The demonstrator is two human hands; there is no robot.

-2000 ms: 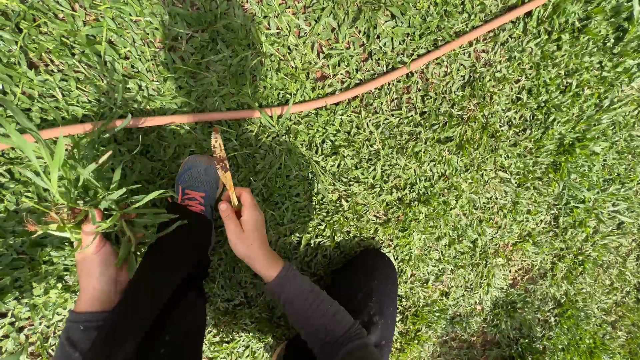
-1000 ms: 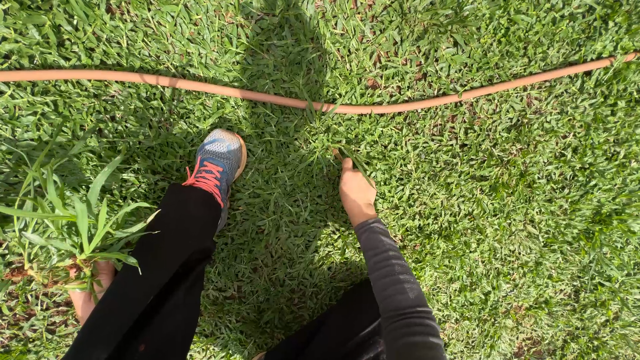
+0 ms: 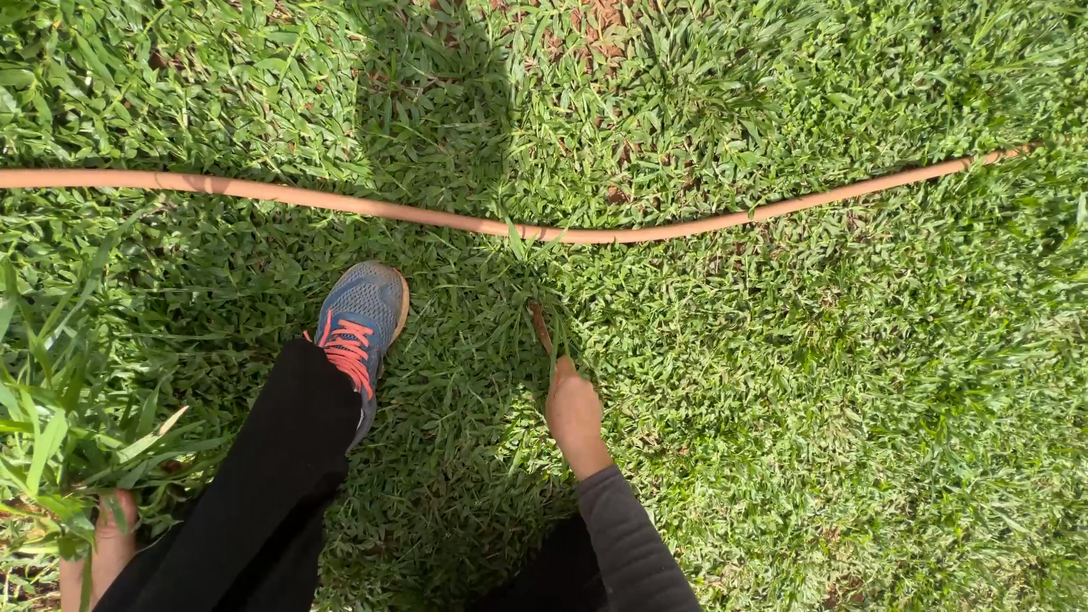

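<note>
My right hand [image 3: 575, 418] is closed around a narrow, soil-stained blade-like tool [image 3: 541, 328], probably a knife; its handle is hidden in the fist. The tool's far end is down among the grass blades, a little below the hose. At the lower left, my left hand [image 3: 106, 544] grips a bunch of long-bladed grass [image 3: 51, 442], partly behind my trouser leg. Leaves cover most of its fingers.
An orange-brown garden hose [image 3: 612, 235] curves across the lawn [image 3: 850, 365] from the left edge towards the upper right. My blue-grey sports shoe [image 3: 365, 306] with coral laces stands between the hands. Reddish soil [image 3: 602, 25] shows at the top.
From beside my shoe, my right hand has moved right and lowered the tool into the grass. My left hand still holds the grass bunch. The view has shifted.
</note>
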